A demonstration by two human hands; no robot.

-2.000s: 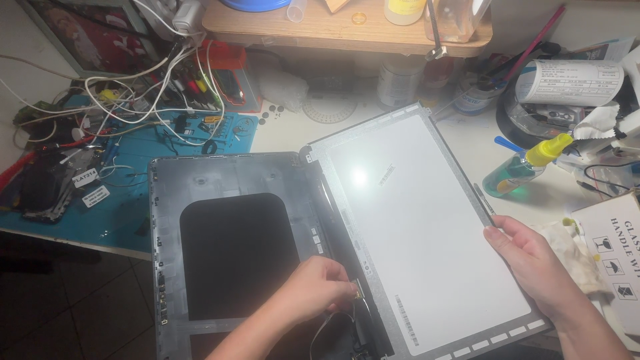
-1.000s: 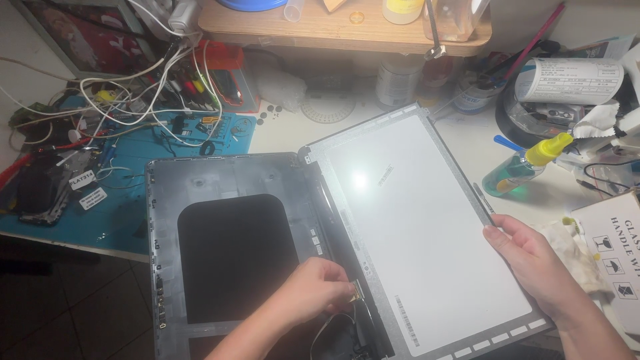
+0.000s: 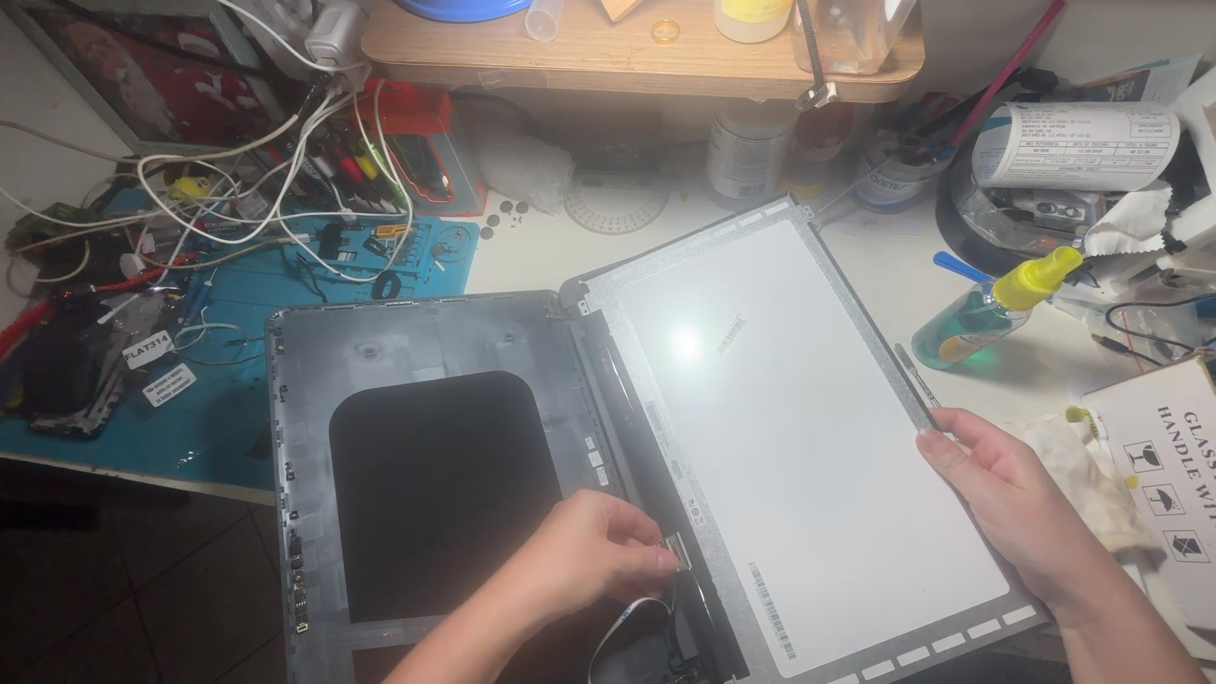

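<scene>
A laptop LCD panel (image 3: pixel 836 456) lies tilted with its pale back up, a bright glare spot on it. My right hand (image 3: pixel 997 494) grips its right edge, thumb on top. To its left is the laptop's open display lid (image 3: pixel 380 332), its grey inner side up, with a large black area in the middle. My left hand (image 3: pixel 608 551) pinches a small display cable connector (image 3: pixel 676 551) at the panel's near-left edge. From there a thin white cable (image 3: pixel 617 629) curves down toward the bottom of the view. The fingertips partly cover the connector.
Tangled white cables (image 3: pixel 285 223) and tools lie on a blue mat (image 3: pixel 442 271) at left. A wooden shelf (image 3: pixel 608 65) spans the back. A green spray bottle (image 3: pixel 969 328), tweezers (image 3: pixel 914 375), a cloth (image 3: pixel 1073 475) and a cardboard box (image 3: pixel 1154 456) stand or lie at right.
</scene>
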